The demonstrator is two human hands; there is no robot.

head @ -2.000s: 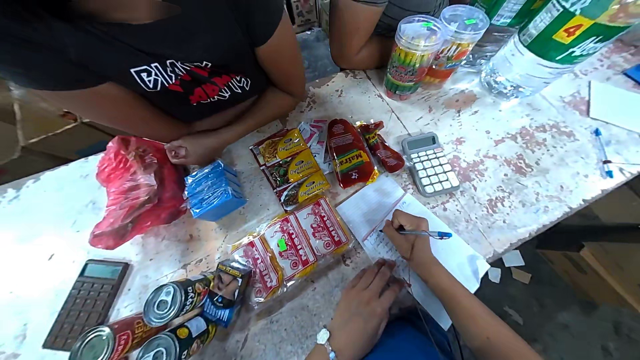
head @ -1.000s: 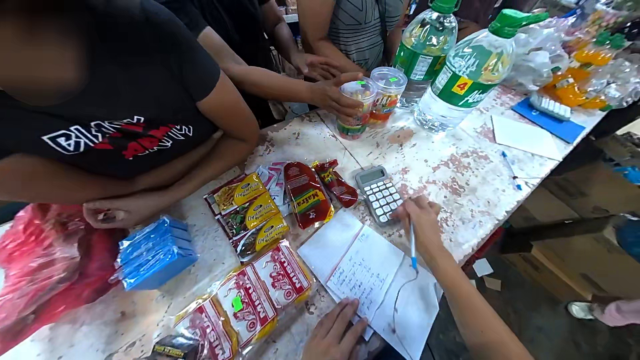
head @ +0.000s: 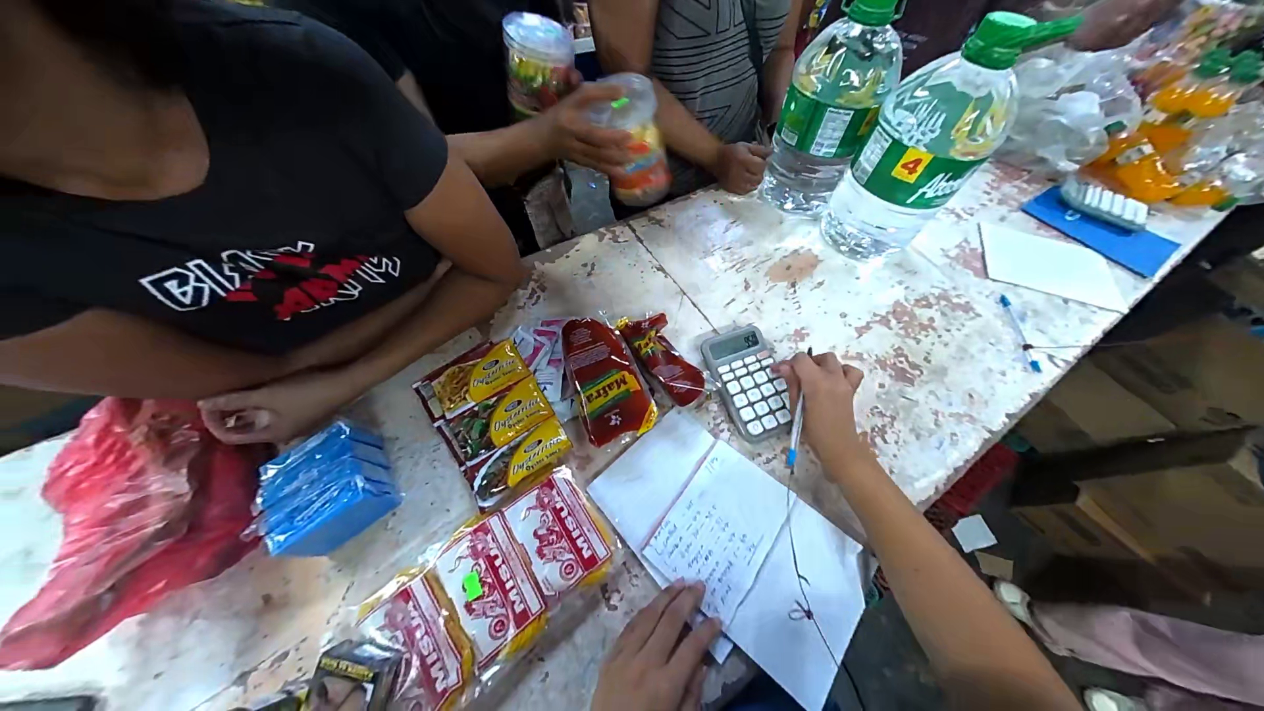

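My right hand [head: 825, 410] holds a blue-capped ballpoint pen [head: 796, 430] tied to a string, with its fingers at the right edge of a grey calculator [head: 749, 380]. Beneath the pen lies an open notebook [head: 726, 523] with handwriting. My left hand [head: 657, 647] rests on the notebook's lower edge, fingers spread. Left of the notebook are plastic-wrapped Misua noodle packs [head: 504, 573], yellow oyster sauce sachets [head: 499, 420], a dark red Mafran sauce pouch [head: 604, 380] and a smaller red pouch [head: 667, 360]. A blue plastic-wrapped bundle [head: 326, 489] sits farther left.
Two large water bottles [head: 913, 148] stand at the back. A person in a black shirt leans on the worn table [head: 790, 267] beside a red plastic bag [head: 138, 523]. Another person's hand holds a plastic jar [head: 637, 138]. At right lie paper [head: 1052, 267], another pen [head: 1017, 331] and a calculator [head: 1104, 205].
My right hand has gone from writing on the notebook to the calculator, still with the pen. Another person's hand has lifted the jars off the table. The view has swung right.
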